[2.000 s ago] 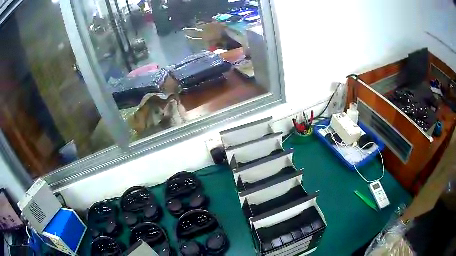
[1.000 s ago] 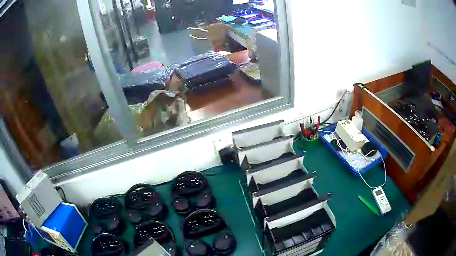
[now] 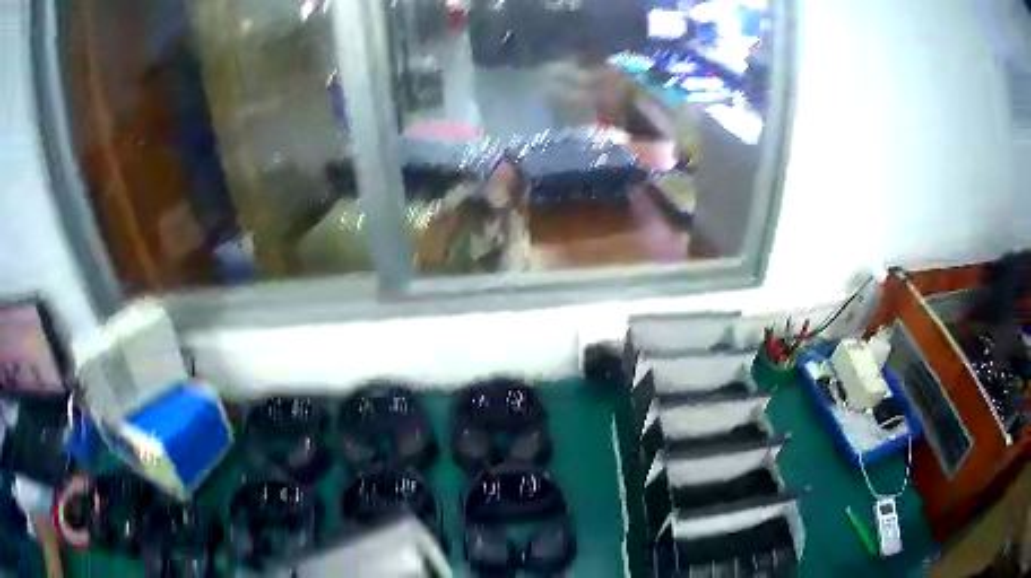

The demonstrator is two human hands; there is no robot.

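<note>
No hand is in view. Black over-ear headphones (image 3: 501,423) lie in two rows on the green bench mat, with glossy black ovals inside their headbands. To their right, a row of open retail boxes (image 3: 724,469), pale inside with dark edges, runs from the wall towards me. A pale box-like object (image 3: 367,553), cut off by the lower edge, covers part of the front row; what holds it, if anything, is hidden. The picture is blurred.
A blue tray (image 3: 834,427) with a white adapter and cables stands right, near a white meter (image 3: 889,526) and a green tool (image 3: 861,528). A wooden partition (image 3: 927,497) bounds the right. A blue and cream instrument (image 3: 187,435) stands left, below a window (image 3: 384,147).
The view has swung left, so the bench things and window sit further right and more level. More of the bench's left end shows, and the pale object at the lower edge shows larger.
</note>
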